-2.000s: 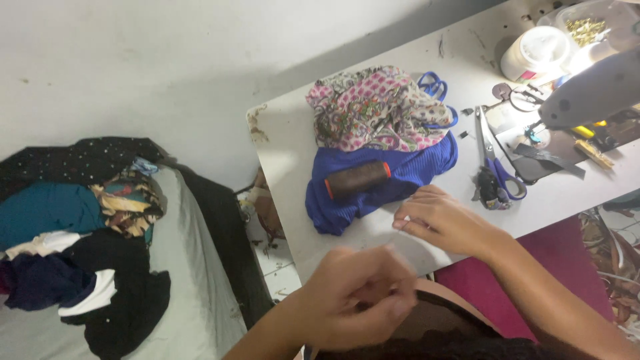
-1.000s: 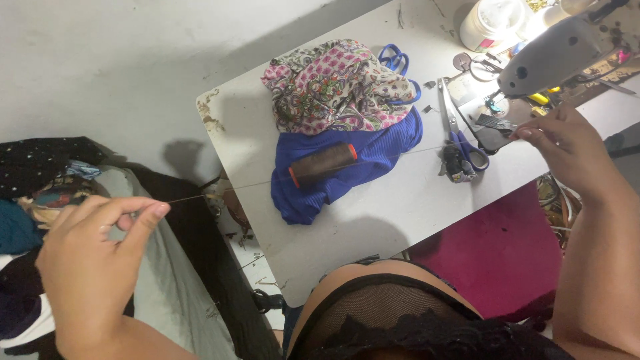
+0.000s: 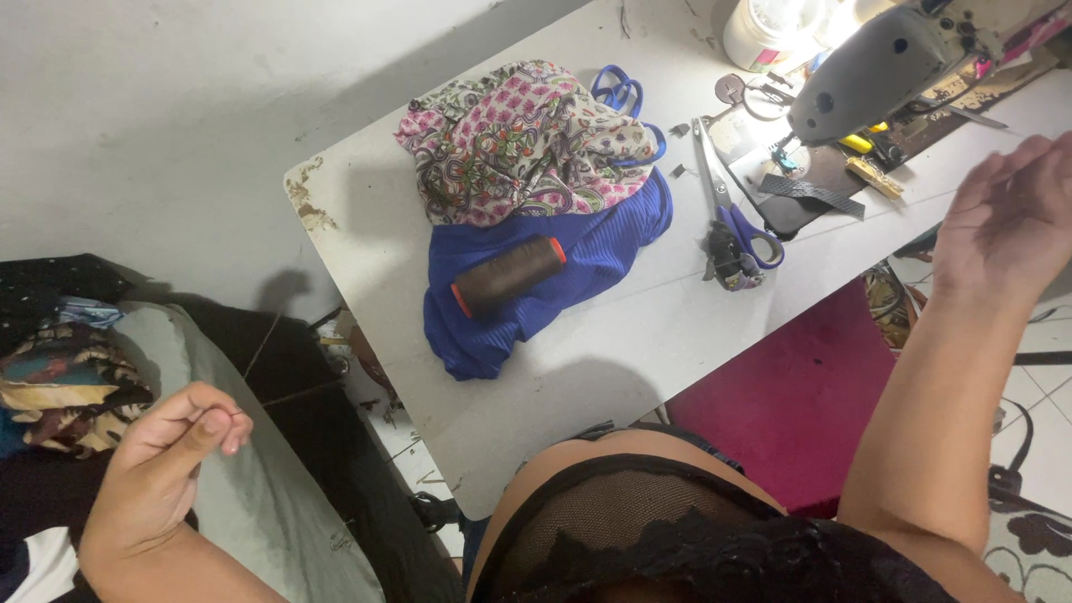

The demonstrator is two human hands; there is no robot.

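My left hand is raised at the lower left, its thumb and fingertips pinched on a thin thread that runs right, across the table. At the right edge is my right hand, fingers curled and partly out of frame; whether it holds the thread is unclear. A dark thread spool with red ends lies on blue ribbed fabric. Above it is bunched floral fabric, with blue straps beside it. Purple-handled scissors lie to the right, dark scraps against their handles.
A sewing machine stands at the upper right of the white table, near a white tub and small tools. Clothes are piled at the far left. Maroon cloth hangs below the table's front edge.
Both hands were close together near the table's front edge, then moved far apart to left and right. Over the last second my left hand has dropped lower. The view has shifted.
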